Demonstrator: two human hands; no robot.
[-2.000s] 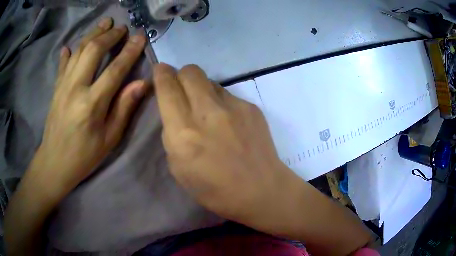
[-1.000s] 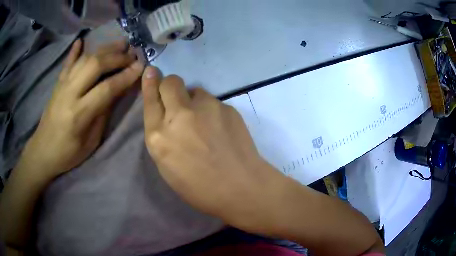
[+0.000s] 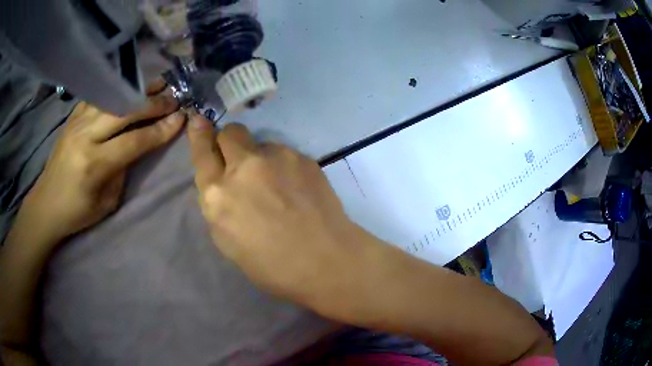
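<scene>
A large grey-brown cloth (image 3: 150, 264) lies under both hands and spreads to the lower left. My left hand (image 3: 93, 164) lies on it, fingertips pressed beside the presser foot (image 3: 184, 89). My right hand (image 3: 268, 211) is just right of it, index fingertip and thumb side at the cloth edge right before the foot; the thumb is hidden. The fingertips of both hands nearly meet. The needle itself cannot be made out.
The pale machine head (image 3: 78, 50) fills the top left. A white ribbed knob (image 3: 247, 84) is right of the foot. The ruler-marked table (image 3: 465, 157) lies right, with a yellow-orange tool box (image 3: 599, 129) at its far end. A blue cylinder (image 3: 616, 203) is lower right.
The view has shifted, so the foot and knob sit lower and more of the machine head shows. My right fingers have drawn in close to the foot; both hands stay on the cloth.
</scene>
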